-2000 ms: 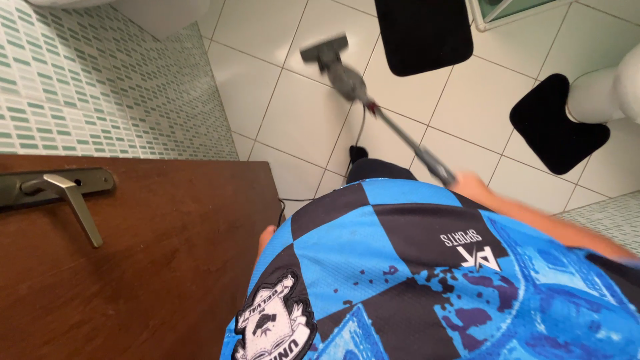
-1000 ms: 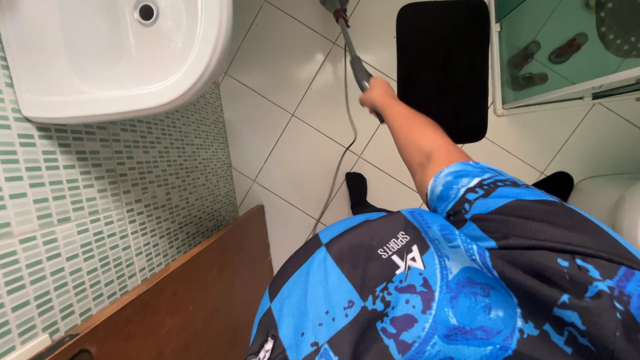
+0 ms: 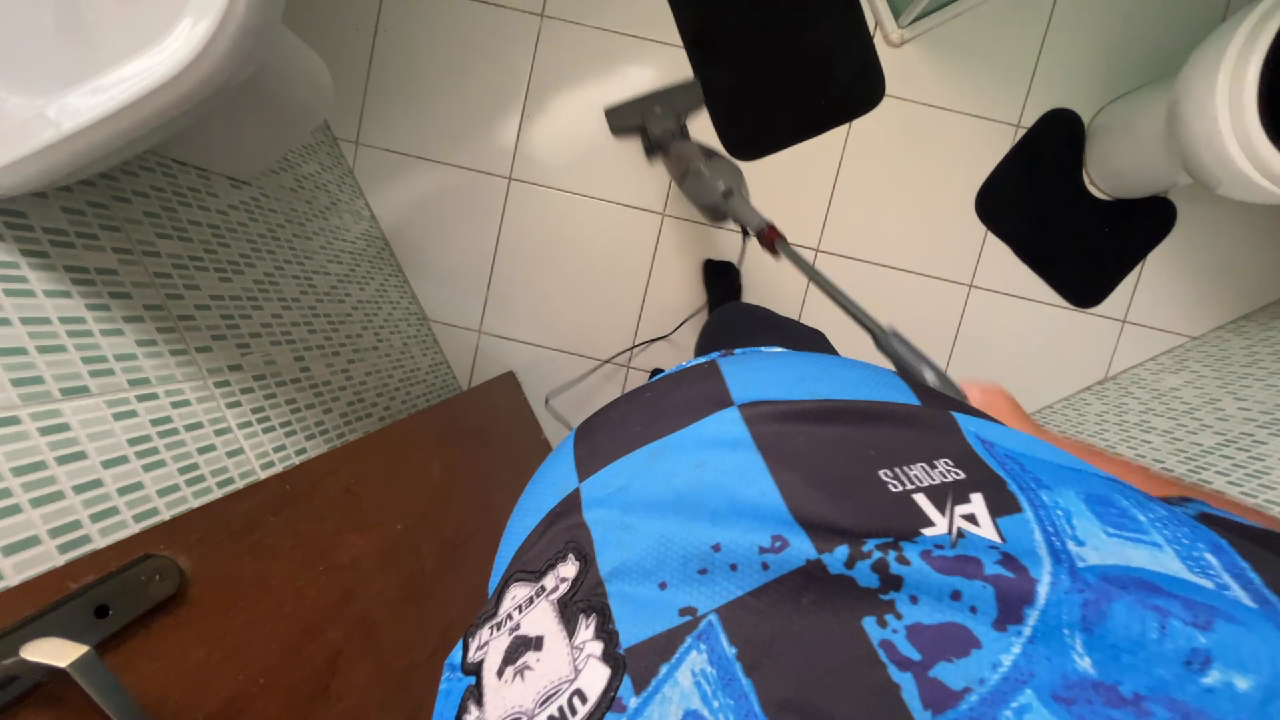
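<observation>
A grey corded stick vacuum cleaner (image 3: 710,185) slants across the middle of the head view. Its floor head (image 3: 655,108) rests on the pale tiles, at the left edge of a black bath mat (image 3: 780,75). My right hand (image 3: 985,400) is closed around the handle end, partly hidden by my blue and black shirt. The thin power cord (image 3: 640,348) runs from the vacuum past my black-socked foot (image 3: 722,285) towards the door. My left hand is out of sight.
A brown wooden door (image 3: 350,540) with a metal handle (image 3: 75,660) stands at lower left. The white washbasin (image 3: 110,80) is at upper left. At right, a black contour mat (image 3: 1070,220) lies around the base of the toilet (image 3: 1140,140). A shower frame (image 3: 900,35) edges the top.
Since a second ago, my right hand has drawn back towards my body with the vacuum's handle, and the floor head now shows beside the bath mat. The view has shifted.
</observation>
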